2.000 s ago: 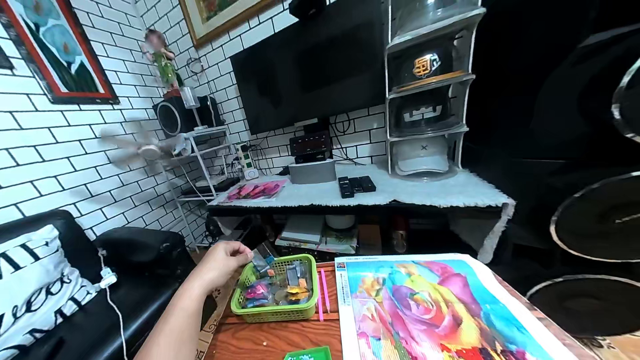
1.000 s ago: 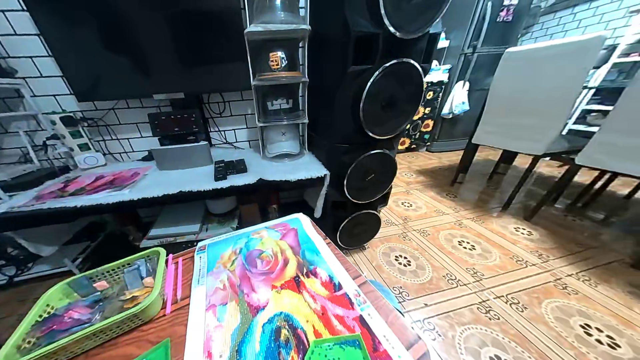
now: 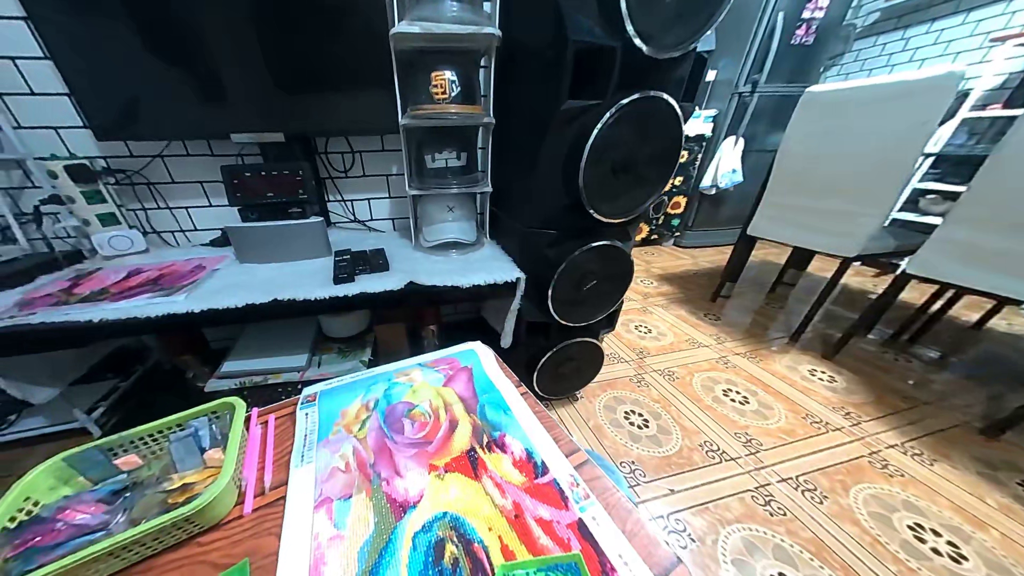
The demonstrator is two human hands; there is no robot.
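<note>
Neither of my hands is in view. A diamond painting canvas of multicoloured roses (image 3: 432,448) lies on the wooden table (image 3: 192,544). To its left, two pink pens (image 3: 252,460) lie side by side, next to a green plastic basket (image 3: 232,448) that holds several small bags of coloured beads. At the bottom edge, part of a green tray (image 3: 552,565) with blue-green beads rests on the canvas. The corner of another green piece (image 3: 237,569) shows between basket and canvas.
Behind the table stands a shelf with a white fluffy cover (image 3: 280,280), bearing remote controls (image 3: 360,262) and a grey speaker (image 3: 280,240). Tall black loudspeakers (image 3: 592,280) rise at the canvas's far right; chairs (image 3: 856,160) stand beyond on the tiled floor.
The view has swung to the right. A hand was at the basket's left rim two seconds ago; it is out of view now.
</note>
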